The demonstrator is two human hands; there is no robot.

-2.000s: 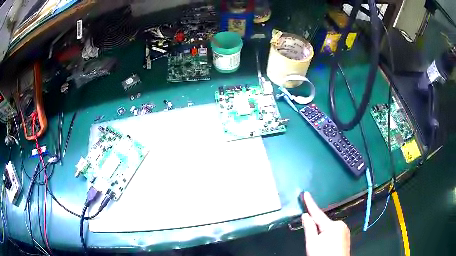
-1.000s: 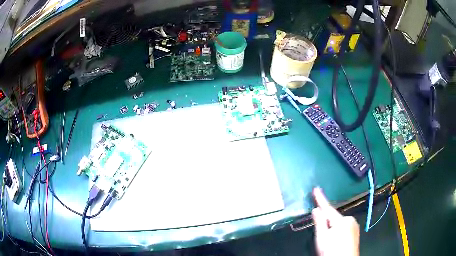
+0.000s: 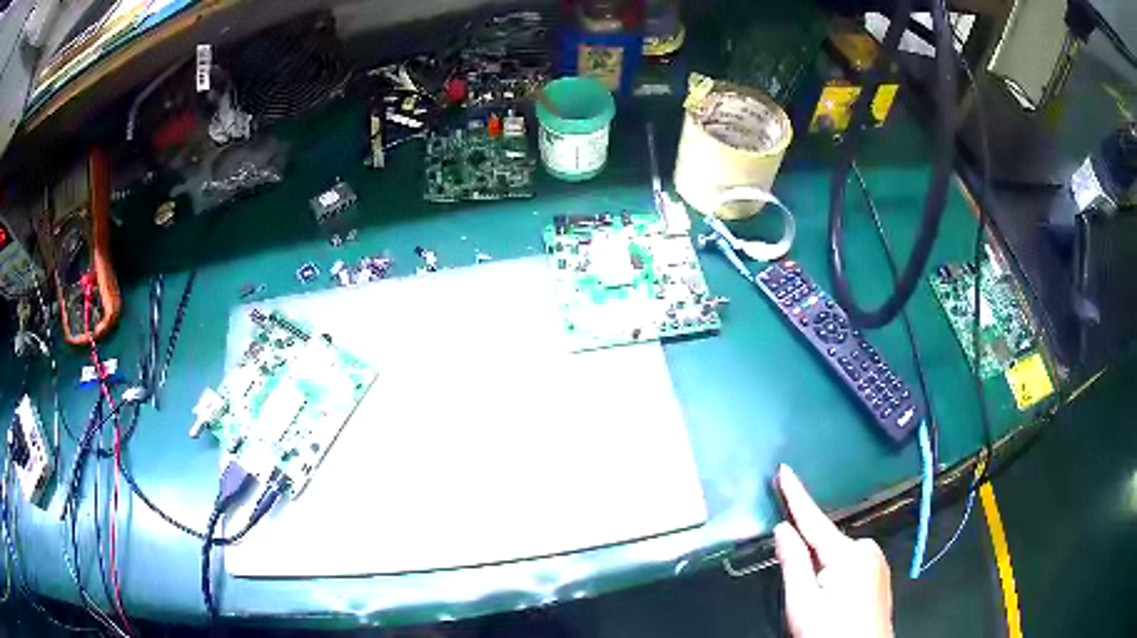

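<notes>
My right hand (image 3: pixel 833 576) is at the lower right, cut off by the bottom edge. Its index finger points up over the bench's front edge, with the thumb apart below. I see nothing held; a dark streak beside the finger is unclear. My left hand is out of view. A green circuit board (image 3: pixel 289 401) lies on the left of the pale mat (image 3: pixel 499 436), with a black plug (image 3: pixel 233 480) and a thin lead in its lower edge. A second board (image 3: pixel 630 280) lies uncabled across the mat's upper right corner. The remote control (image 3: pixel 838 349) lies right of the mat.
Behind the mat are a green-white tub (image 3: pixel 575 128), a tape roll (image 3: pixel 733 147), another board (image 3: pixel 478 168) and small loose parts (image 3: pixel 362 271). An orange-framed meter (image 3: pixel 85 249) and wires are at left. A black cable loop (image 3: pixel 929 237) hangs at right, near another board (image 3: pixel 985 312).
Over two seconds my right hand has shifted slightly right, staying at the front edge. The view has shifted slightly. The boards, mat and remote have not visibly been moved.
</notes>
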